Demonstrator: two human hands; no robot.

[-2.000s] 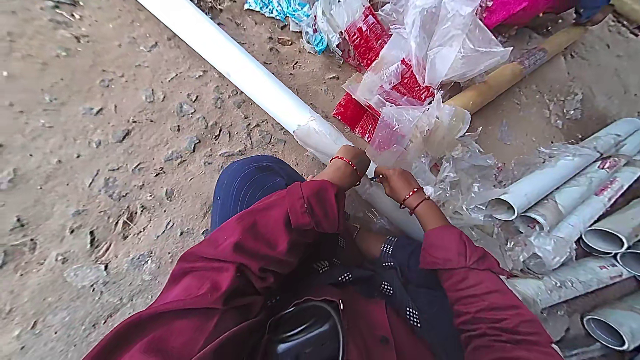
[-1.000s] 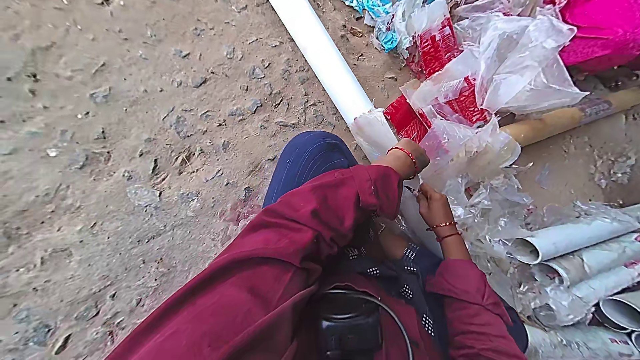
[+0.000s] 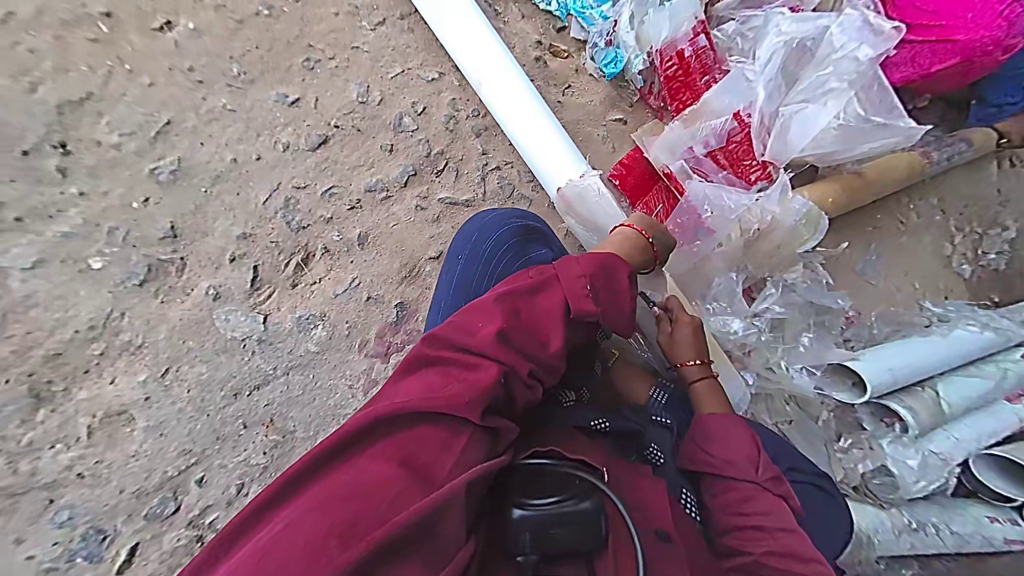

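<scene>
A long white pipe (image 3: 512,96) slants from the top centre down to my lap, with clear plastic film (image 3: 590,206) around its lower part. My left hand (image 3: 646,240) lies on the wrapped part of the pipe, its fingers mostly hidden behind the wrist. Just below it, my right hand (image 3: 680,332) is closed on a small dark thin tool (image 3: 647,301), whose kind I cannot tell. Loose clear plastic (image 3: 744,224) and red printed wrap (image 3: 644,184) lie close beside my left hand.
Several pale pipes (image 3: 920,360) with torn film lie at the right. A yellowish-brown pipe (image 3: 880,184) lies behind the plastic heap, a co-worker's hand (image 3: 1011,130) at its far end. Pink cloth (image 3: 952,40) is at top right, blue wrap (image 3: 580,11) at top centre. Stony ground (image 3: 200,240) spreads left.
My hands, close together two seconds ago, are now farther apart along the pipe, the right one lower. The view has shifted left.
</scene>
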